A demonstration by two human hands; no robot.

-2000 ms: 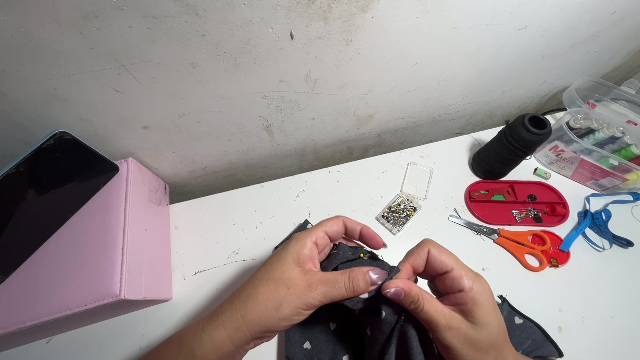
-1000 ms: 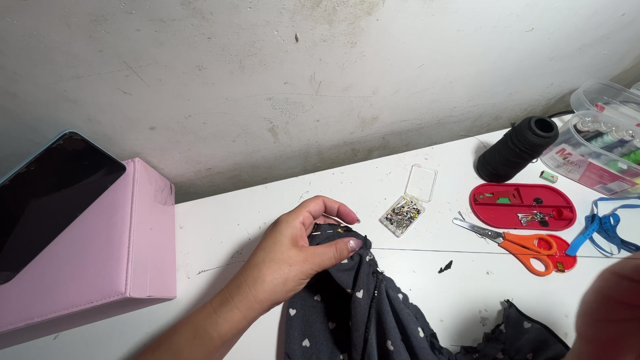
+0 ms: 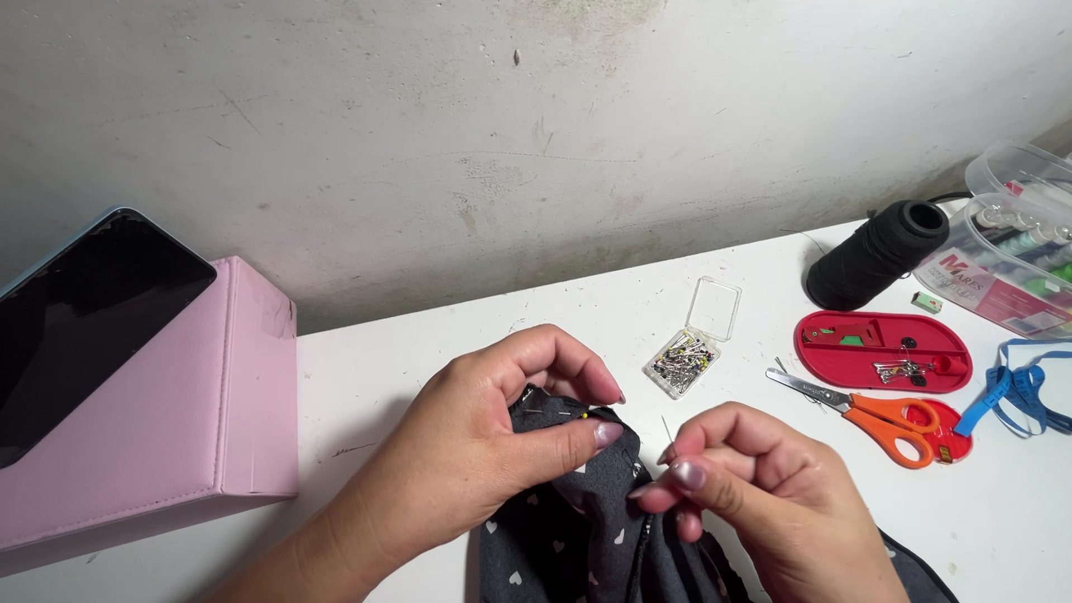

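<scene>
My left hand (image 3: pixel 502 427) pinches the folded top edge of a dark fabric with small pale hearts (image 3: pixel 544 536). A yellow-headed pin (image 3: pixel 584 415) is stuck through that edge beside my left thumb. My right hand (image 3: pixel 737 494), just right of the fold, holds a thin needle (image 3: pixel 667 429) between thumb and forefinger, its tip pointing up. Whether a thread runs from it cannot be told. Part of the fabric hangs below both hands, and my right hand hides some of it.
Behind the hands lies an open clear box of pins (image 3: pixel 682 364). To the right are a red sewing tray (image 3: pixel 846 360), orange-handled scissors (image 3: pixel 888 423), a blue tape measure (image 3: pixel 1017 389), a black thread cone (image 3: pixel 871 260) and a thread box (image 3: pixel 997 285). A pink box (image 3: pixel 260 394) supports a tablet (image 3: pixel 109 327) at left.
My right hand was at the fabric, moved out to the right edge of view, and is now back near the fold. My left hand has kept its hold on the fabric.
</scene>
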